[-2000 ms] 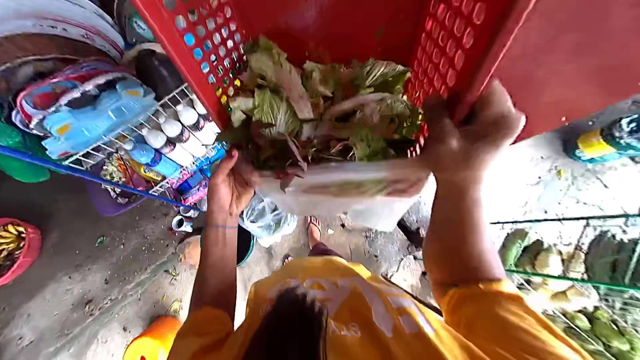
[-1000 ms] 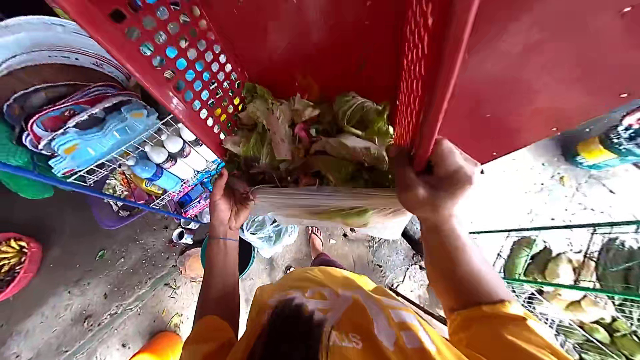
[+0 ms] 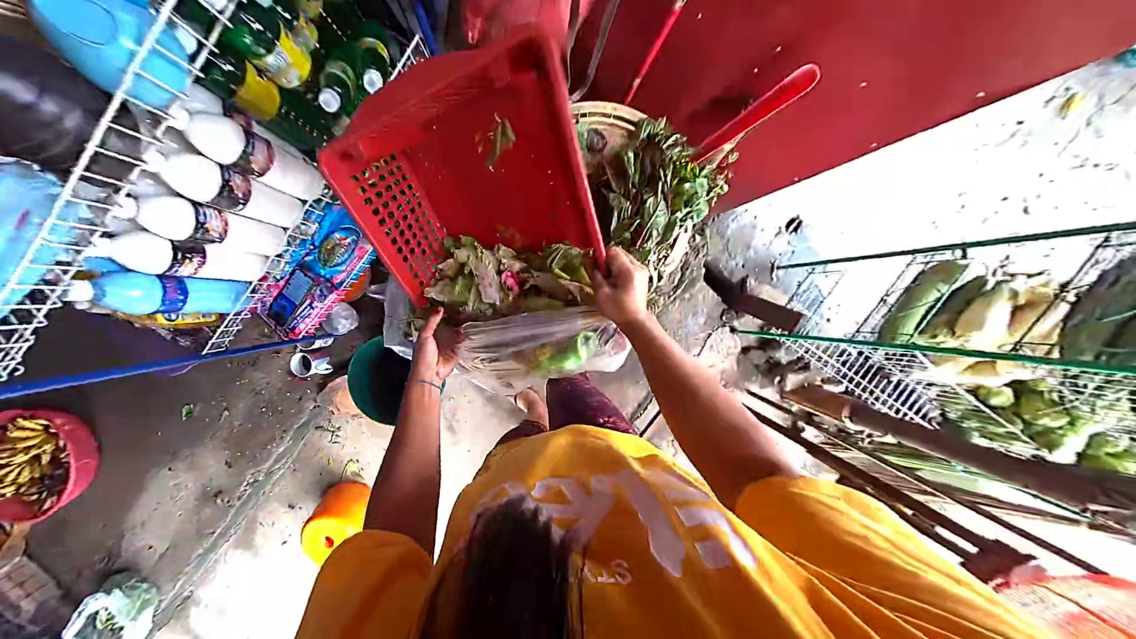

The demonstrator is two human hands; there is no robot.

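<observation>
A red perforated plastic crate [image 3: 497, 151] is tilted down toward me, with leafy vegetable scraps [image 3: 510, 280] gathered at its near end. Below that end hangs a clear plastic bag [image 3: 532, 346] with some green leaves inside. My left hand [image 3: 435, 346] grips the bag's rim by the crate's lower left corner. At the crate's right edge, my right hand [image 3: 621, 286] holds the bag's other side against the crate; its fingertips are partly hidden. Behind the right hand, bundles of leafy greens [image 3: 657, 191] stand by a round woven basket [image 3: 608, 114].
Wire shelves with white bottles [image 3: 186, 217] stand at left, near a red basin of bananas [image 3: 75, 453]. A dark green bucket [image 3: 377, 382] and an orange container [image 3: 337, 519] are on the floor. Wire racks of vegetables [image 3: 976, 311] stand at right.
The crate now shows tilted to the left, and the greens and basket behind it have come into view. Both hands still hold the bag at the crate's near end.
</observation>
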